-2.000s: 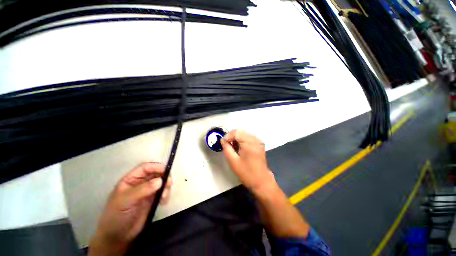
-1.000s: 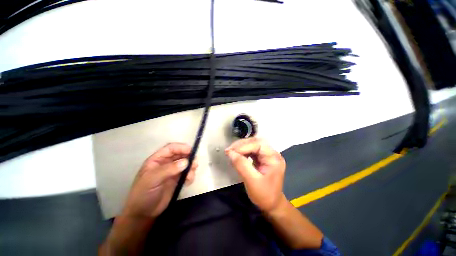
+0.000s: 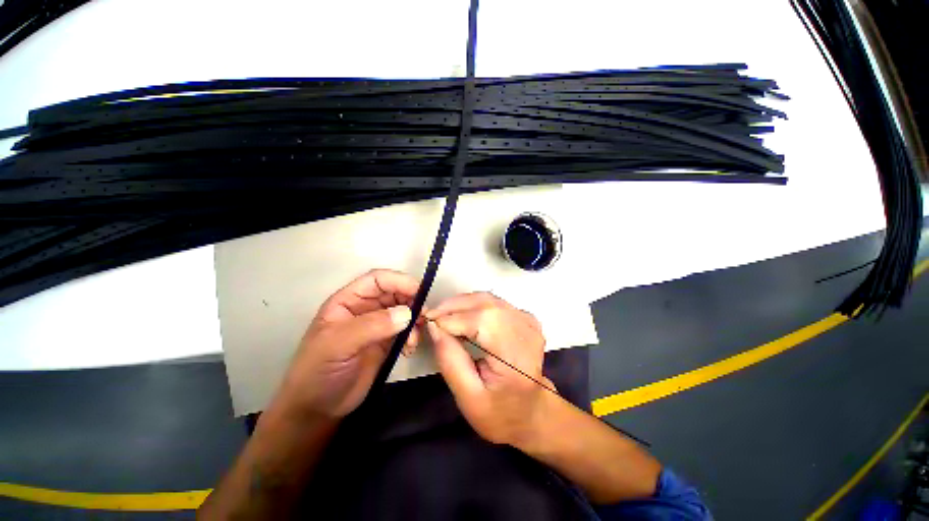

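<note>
My left hand pinches a long narrow black strap between thumb and fingers. The strap runs up across the pile, and its lower end is lost against dark cloth. My right hand holds a very thin dark applicator between thumb and fingertips. Its tip is at the strap beside my left thumb, and its tail points back over the right wrist. Whether the tip touches a hole cannot be told. The round paint pot with dark liquid stands open beyond my right hand.
A pile of punched black straps lies across the white table beyond the hands. A beige board lies under the hands and pot. A strap bundle hangs over the table edge at right. Grey floor with yellow lines shows around.
My right hand has moved from the pot left to the strap, and the fingertips of both hands are now close together. The applicator now shows clearly. The view has shifted, so the pot appears further right.
</note>
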